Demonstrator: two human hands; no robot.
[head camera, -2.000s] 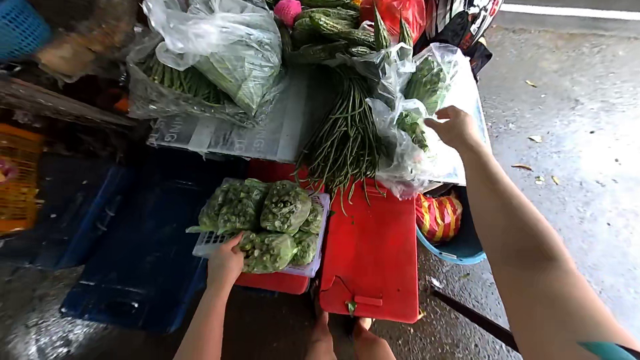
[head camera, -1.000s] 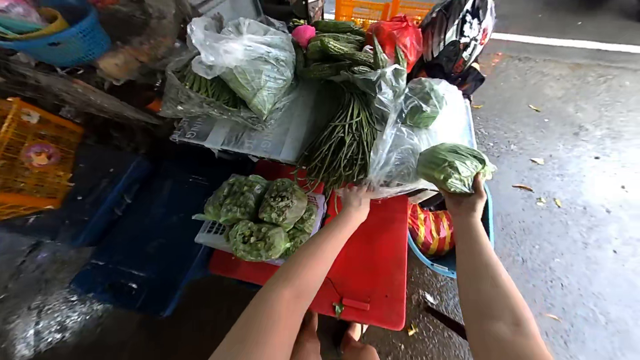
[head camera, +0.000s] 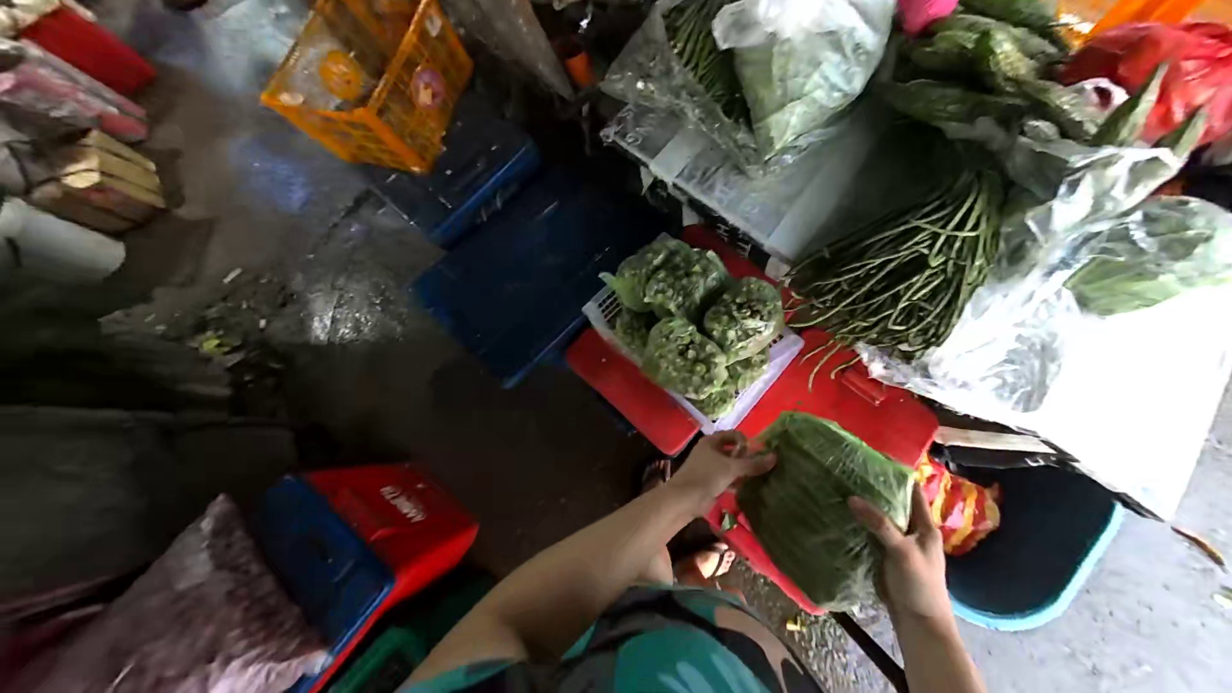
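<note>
A clear plastic bag of green leaves (head camera: 818, 510) is between my hands, low in the head view. My right hand (head camera: 905, 553) grips its right side, with the thumb on top. At its upper left edge is my left hand (head camera: 727, 467), thumb and finger pinching the plastic. Just beyond it, a white plastic basket (head camera: 746, 409) holds several bagged green vegetables (head camera: 683, 356). A bunch of long beans (head camera: 910, 265) lies up and to the right, beside a clear plastic bag with green vegetables (head camera: 1145, 265).
Under my hands is a red lid (head camera: 813, 385). A blue-rimmed tub (head camera: 1044, 539) stands at right with a red and yellow bag inside. Dark blue containers (head camera: 539, 269) and an orange crate (head camera: 375, 106) are at upper left. A red and blue cooler box (head camera: 385, 525) stands lower left.
The bag of leaves has moved from beside the white table top, over the tub, to above the red lid. My left hand has left the table edge and taken hold of it. The view has swung left.
</note>
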